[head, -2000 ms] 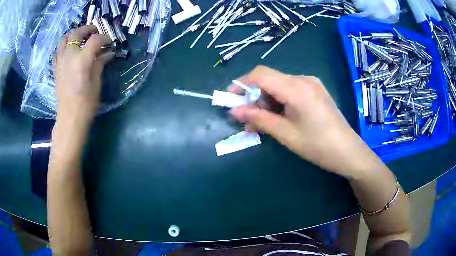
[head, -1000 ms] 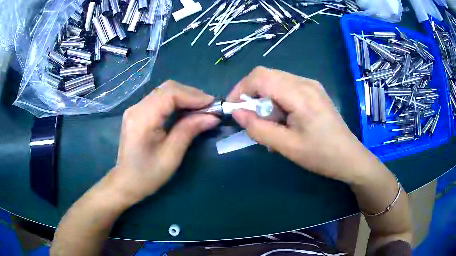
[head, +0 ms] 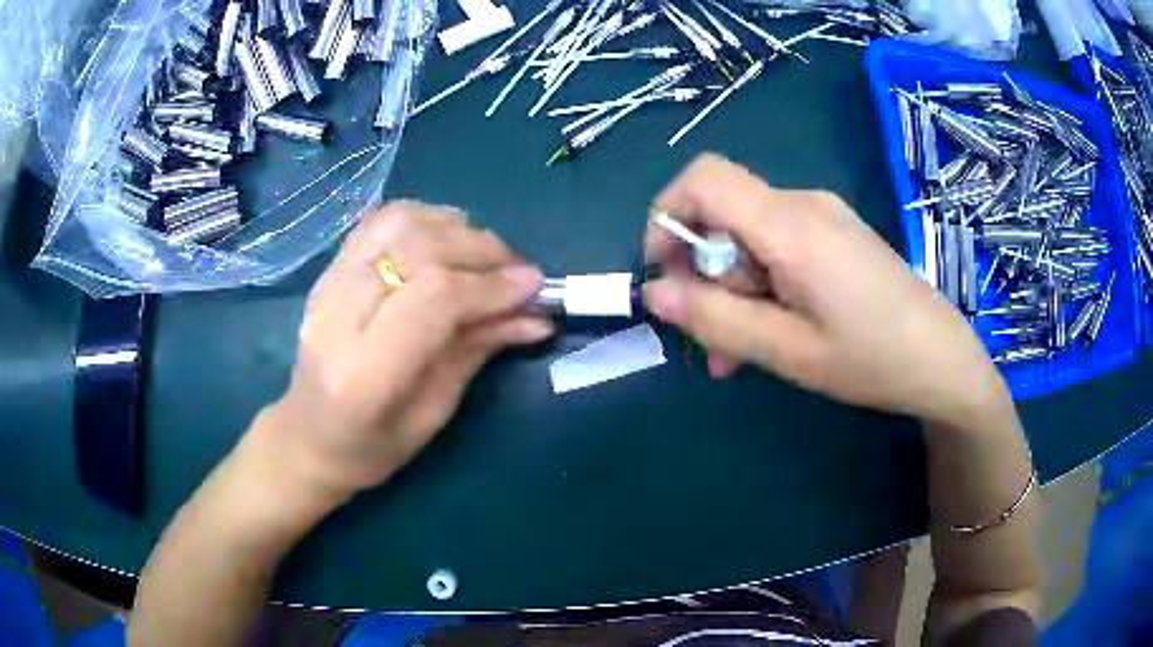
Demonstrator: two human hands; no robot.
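Observation:
My left hand (head: 411, 316) pinches a shiny silver metal tube (head: 549, 295) between thumb and fingers. A white sleeve (head: 598, 295) sits at the tube's right end, in line with it, between my two hands. My right hand (head: 784, 291) has its thumb and fingertips at or close to the sleeve's right end; whether they touch it is unclear. My right hand also holds a silver unit (head: 716, 257) with a thin white rod sticking out to the upper left. Most of what lies in the right palm is hidden.
A clear bag (head: 291, 253) of metal tubes lies upper left, above a black glossy object (head: 111, 405). Loose stem inserts (head: 632, 89) lie top centre. A blue tray (head: 900, 253) of silver units is at right. A white strip (head: 607, 360) lies below my hands, a small white ring (head: 441, 584) near the front edge.
My left hand came from the bag to the centre with a metal tube. In the last second my right hand shifted slightly right, and the white sleeve now shows clear between the hands.

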